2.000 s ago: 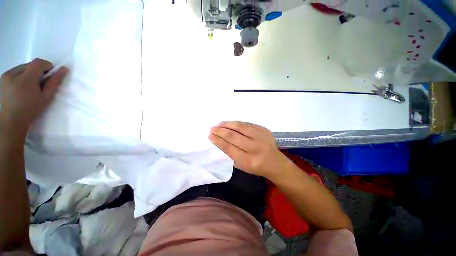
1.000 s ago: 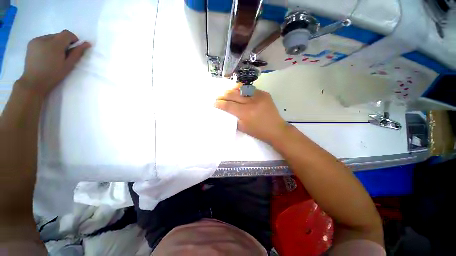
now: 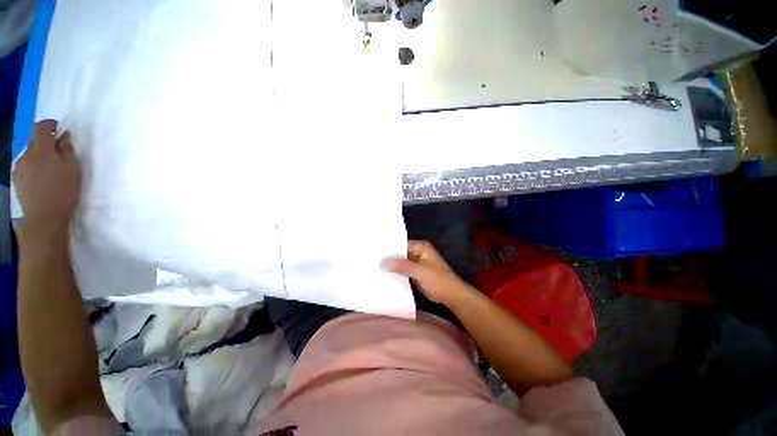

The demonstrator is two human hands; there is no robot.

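A large white fabric panel (image 3: 341, 187) lies over the machine table and hangs past its front edge. A thin dark line runs down it. My left hand (image 3: 49, 174) grips its left side, fingers bent over the cloth. My right hand (image 3: 423, 271) pinches its right edge near the bottom corner, below the table edge. The needle and presser foot area (image 3: 368, 17) shows at the top, above the fabric; most of the machine head is out of the picture.
Small silver snips (image 3: 654, 97) lie at the right of the bed. A ruler strip (image 3: 545, 174) runs along the table's front edge. Below right are a blue bin (image 3: 669, 217) and a red stool (image 3: 545, 311). Pale piled fabric (image 3: 226, 375) is at lower left.
My right hand has moved from beside the needle down past the table edge, and the fabric's lower right part now hangs flatter. My left hand sits lower and further left; the view has shifted.
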